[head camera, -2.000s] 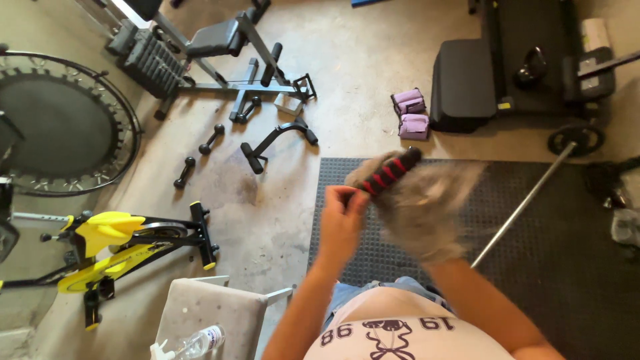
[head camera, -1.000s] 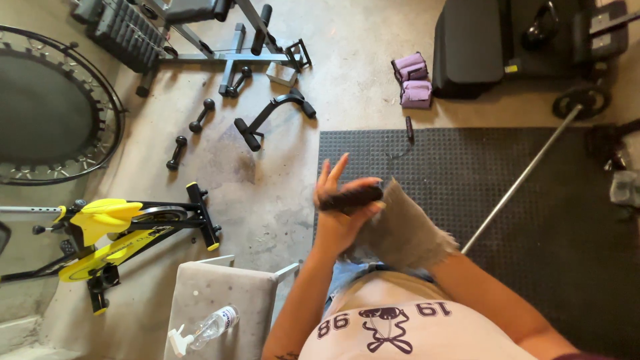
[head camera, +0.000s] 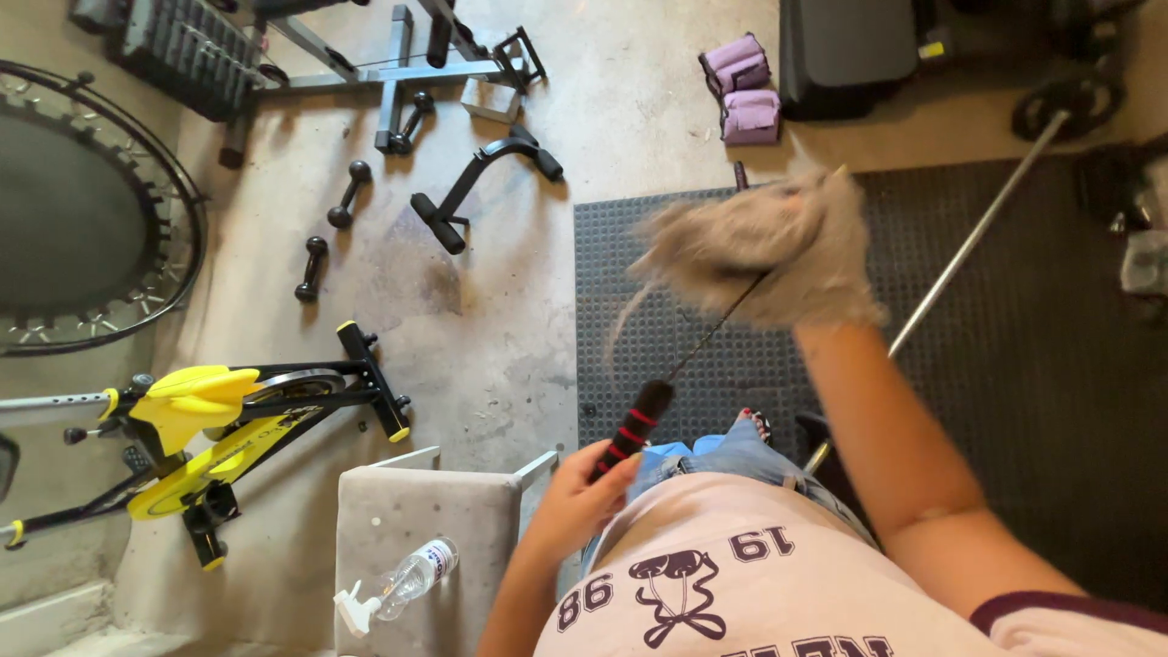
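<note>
My left hand is closed on the black foam handle with red rings of a jump rope, beside my jeans. A thin dark rope runs from the handle's far end up to a grey-brown cloth. My right hand is mostly hidden by this cloth, which wraps around it and the rope; the cloth's shaggy edge is blurred. Past the cloth, a second dark handle lies at the edge of the black rubber mat.
On the left stand a grey upholstered stool holding a clear spray bottle, a yellow exercise bike and a trampoline. Dumbbells and purple weights lie on the floor. A metal bar crosses the mat.
My right hand with the cloth has moved up and away from my left hand, and rope now shows between them. My left hand has moved down with the handle.
</note>
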